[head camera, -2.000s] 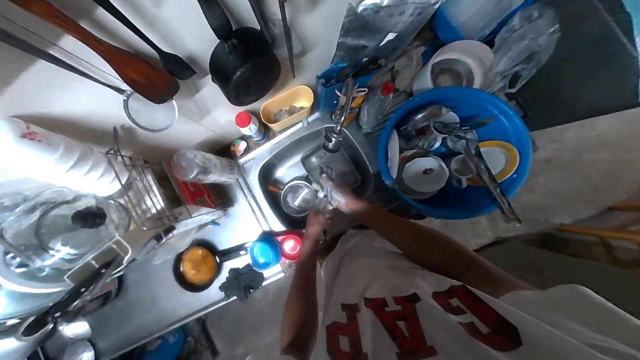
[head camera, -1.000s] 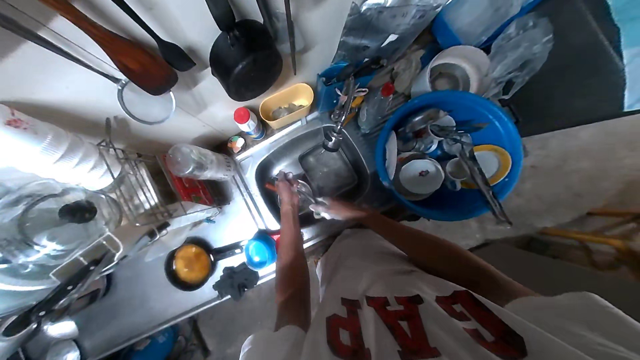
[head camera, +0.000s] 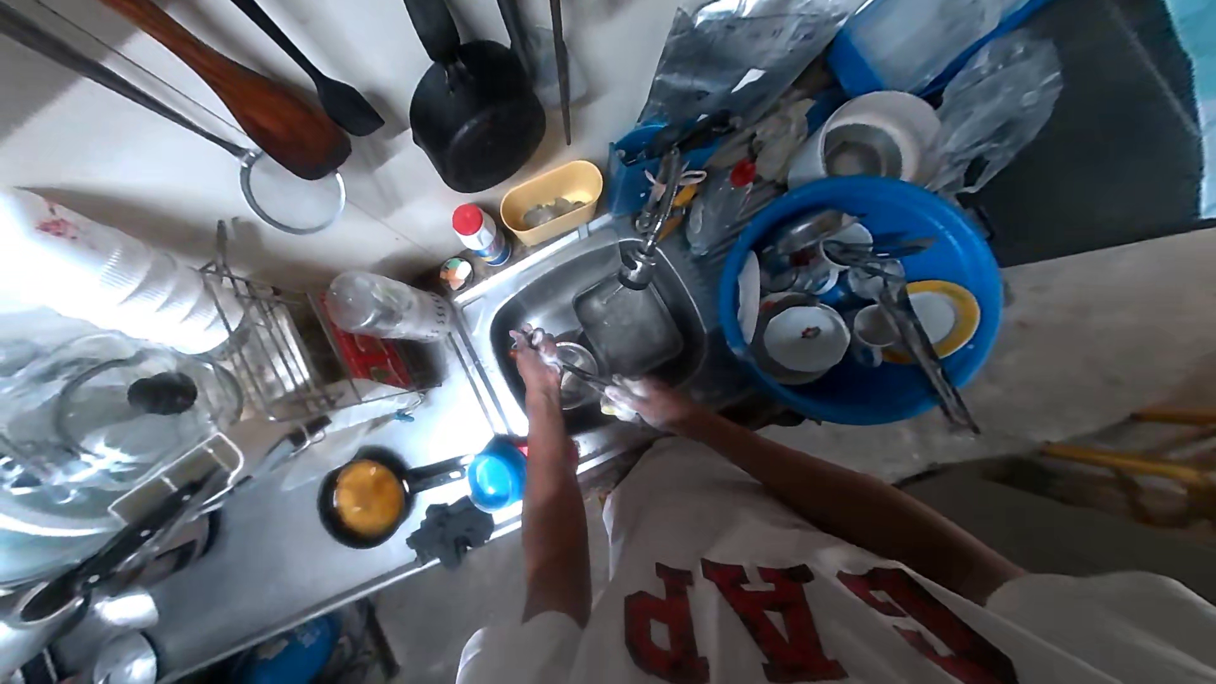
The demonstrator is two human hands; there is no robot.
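Note:
Over the left part of the steel sink (head camera: 691, 356), my left hand (head camera: 538, 350) grips one end of a thin metal utensil (head camera: 581, 373), perhaps a piece of cutlery. My right hand (head camera: 648, 403), wet with suds, is at the utensil's other end with a pale yellow sponge (head camera: 617, 409) under its fingers. Beneath the utensil a round metal pan or bowl (head camera: 578, 394) lies in the sink. A rectangular metal container (head camera: 629, 328) stands beside it, below the faucet (head camera: 638, 266). Exactly what kind of utensil it is, I cannot tell.
At right is a blue basin (head camera: 988, 275) of dishes and utensils. A red-capped bottle (head camera: 482, 235) and yellow tub (head camera: 554, 195) stand behind the sink. At left are a frying pan (head camera: 332, 508), a blue bowl (head camera: 496, 475), a dark cloth (head camera: 450, 532) and a wire rack (head camera: 271, 356).
Two seconds ago both hands were close together over the sink's middle. My left hand has since moved left, and the hands are now apart with the thin utensil between them.

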